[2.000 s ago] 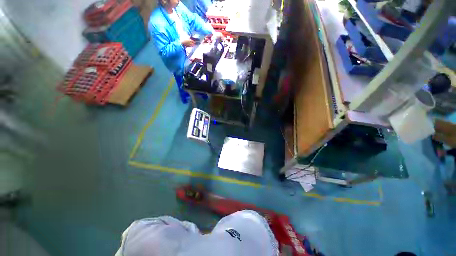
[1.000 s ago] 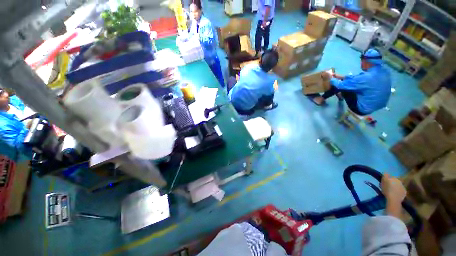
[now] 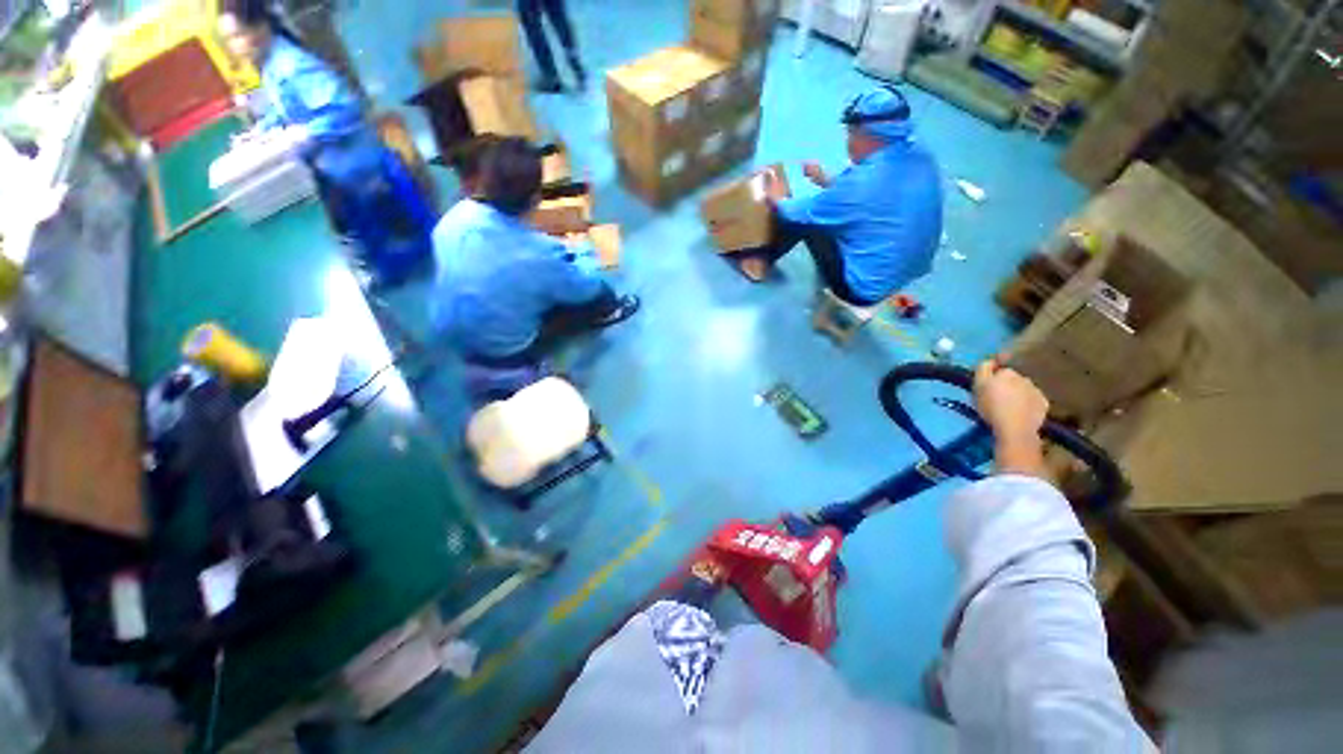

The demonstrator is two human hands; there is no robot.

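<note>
My right hand point(image 3: 1013, 416) is closed around the black loop grip of the tiller handle, right of centre, with a grey sleeve behind it. The handle's blue arm point(image 3: 890, 497) slopes down left to the pallet truck's red body point(image 3: 788, 578), which has white lettering and stands just ahead of my torso. The forks are mostly hidden behind my clothing. My left hand is out of the picture.
A green workbench point(image 3: 354, 501) with black items fills the left, with a white-topped stool point(image 3: 530, 433) beside it. Two people in blue sit near cartons point(image 3: 685, 125); another stands behind the bench. Flattened cardboard point(image 3: 1222, 354) lies right. A small green item point(image 3: 797, 411) lies on the floor.
The view has swung right; the bench and the seated people have shifted left in it. My right hand, out of view two seconds ago, stays on the loop grip since one second ago.
</note>
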